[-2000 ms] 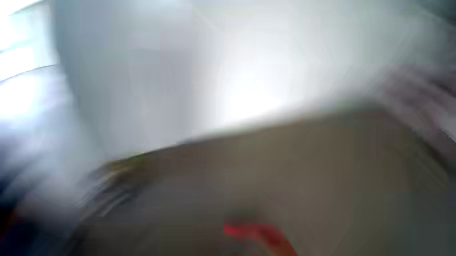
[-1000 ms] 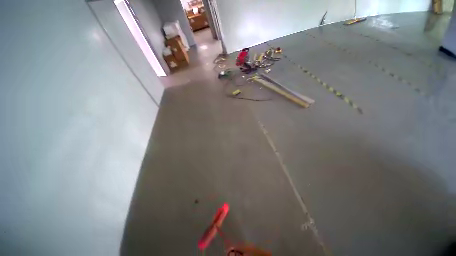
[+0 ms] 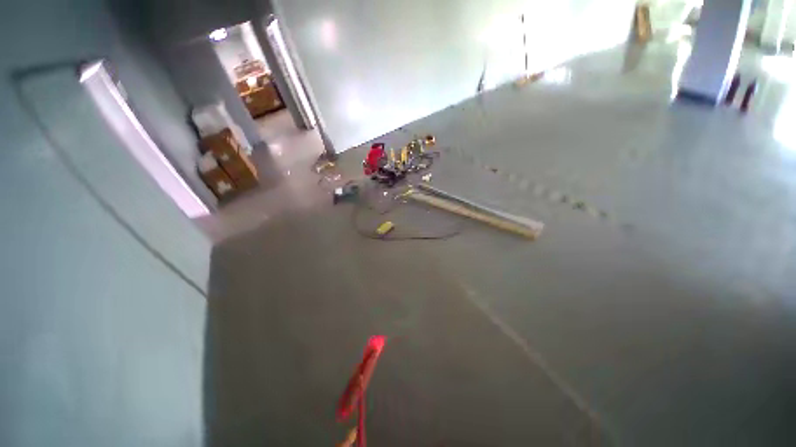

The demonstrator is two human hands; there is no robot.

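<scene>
A broom with a narrow, straight red head shows at the bottom centre, close to the grey floor and slanted. Its thin red handle runs down out of the picture's lower edge. A small orange-tan shape, too blurred to name, shows beside the handle at the lower edge. Neither of my hands can be made out, so how the broom is held is hidden.
Wall panel at left. Ahead lie a red-and-black machine, mixed hand tools, long metal profiles, a looping cable and a small yellow item. Cardboard boxes stand by the doorway. A pillar and fire extinguishers are at upper right.
The view has turned and tilted; the tools and profiles now sit lower in the picture. The pillar shows more fully. The broom head sits slightly left and higher, and the orange-tan shape shows less.
</scene>
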